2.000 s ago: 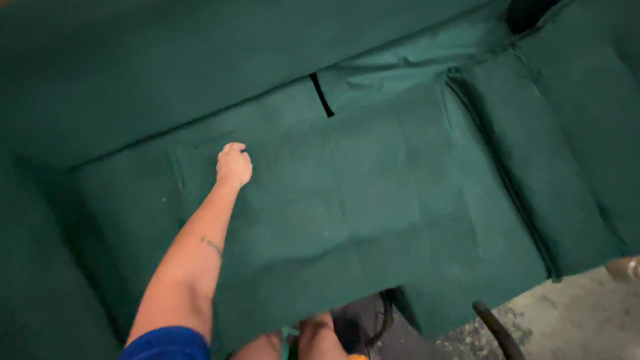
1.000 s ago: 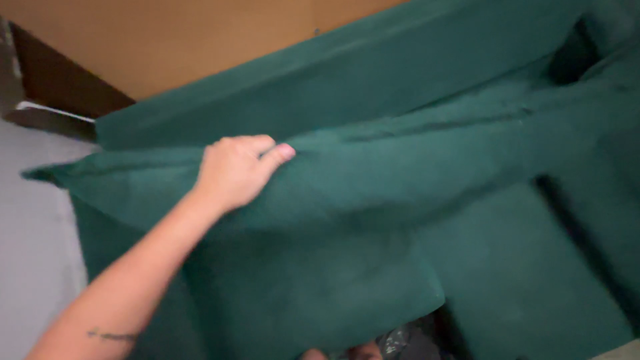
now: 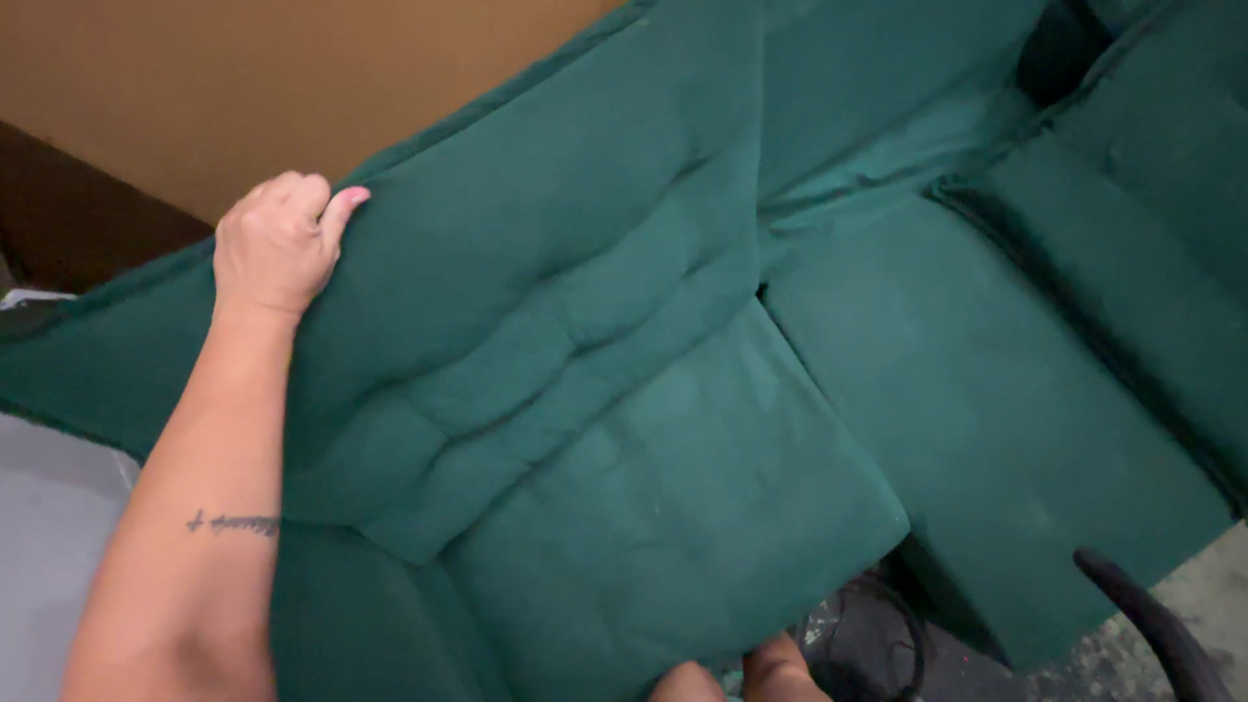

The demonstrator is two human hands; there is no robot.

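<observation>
My left hand (image 3: 278, 244) is closed over the top edge of a green upholstery fabric panel (image 3: 546, 253), thumb in front. The panel slopes from that hand down to the sofa seat, wrinkled along its lower part. Below it lies a green seat cushion (image 3: 682, 497), and a second green seat section (image 3: 975, 390) adjoins it on the right. My right hand is not in view.
Behind the fabric is a brown panel (image 3: 292, 78). A green bolster-like cushion (image 3: 1131, 283) lies at the right. A black curved bar or hose (image 3: 1150, 614) stands at lower right, above a speckled floor (image 3: 1194, 595). Bare legs (image 3: 780, 673) show at the bottom edge.
My left hand was over the seat two seconds ago; one second ago it held the green fabric lower down. Now the fabric is raised and spread up against the back.
</observation>
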